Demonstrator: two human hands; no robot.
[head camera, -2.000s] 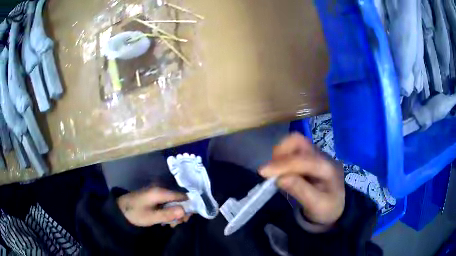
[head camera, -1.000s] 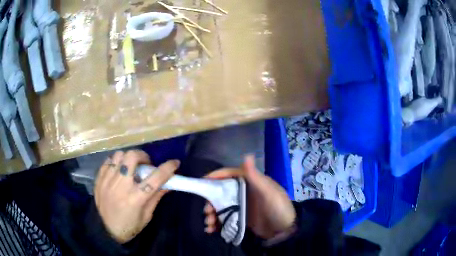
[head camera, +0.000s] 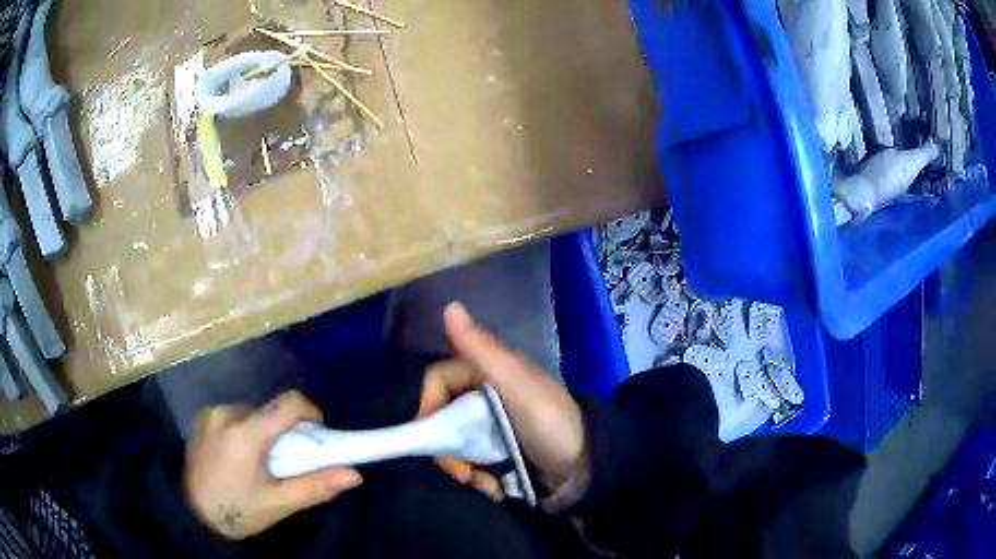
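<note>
A pale grey-white leg with foot (head camera: 393, 442) lies roughly level over the wearer's lap. My left hand (head camera: 257, 464) is closed around its shaft end at the left. My right hand (head camera: 513, 409) is at the foot end, its palm against the sole piece (head camera: 508, 442), its fingers curled around the ankle and foot. The sole piece lies along the foot's underside and shows as a thin edge. The toes are mostly hidden by my right hand.
The brown table (head camera: 470, 164) holds a white glue cup (head camera: 246, 84), wooden sticks (head camera: 344, 93), a yellow strip (head camera: 210, 147) and a leg pile (head camera: 55, 142) at left. At right are the upper blue crate (head camera: 721, 153) of legs and lower blue bin (head camera: 601, 328) of sole pieces.
The separate leg and sole piece are now together. In the last second the leg has turned nearly level, and my right hand covers more of the toes. The view has shifted.
</note>
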